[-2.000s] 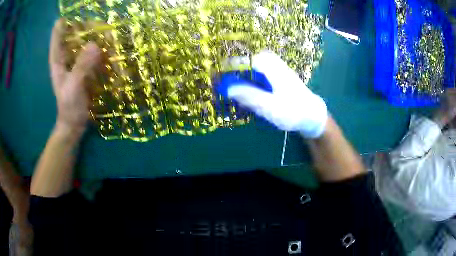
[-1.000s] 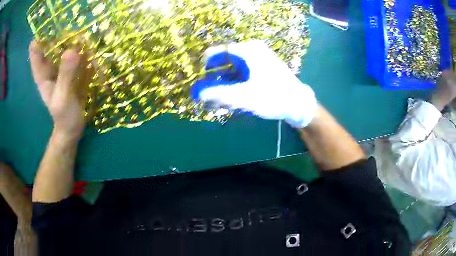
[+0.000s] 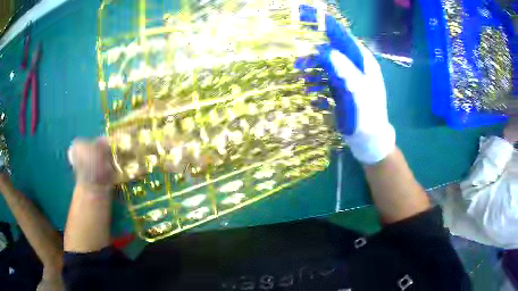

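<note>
A large shiny gold sprue frame (image 3: 196, 108) with rows of small gold parts spans the middle of the view, tilted above the green bench. My bare left hand (image 3: 94, 162) grips its left edge, with the fingers partly hidden behind it and blurred. My right hand (image 3: 352, 91), in a white glove with blue palm and fingers, holds the frame's right side. Glittering gold parts show through and behind the frame, which hides most of the heap.
Red-handled cutters (image 3: 29, 102) lie on the bench at the left. A blue bin (image 3: 443, 108) with loose parts stands at the upper right, near a dark flat rectangle (image 3: 395, 28). Another person's arm (image 3: 31, 221) is at lower left; a white sleeve (image 3: 494, 193) is at the right.
The sprue frame is now spread out larger and nearer, reaching the bench's front edge. My right hand has moved right and up to its right side. My left hand has moved down along its left edge.
</note>
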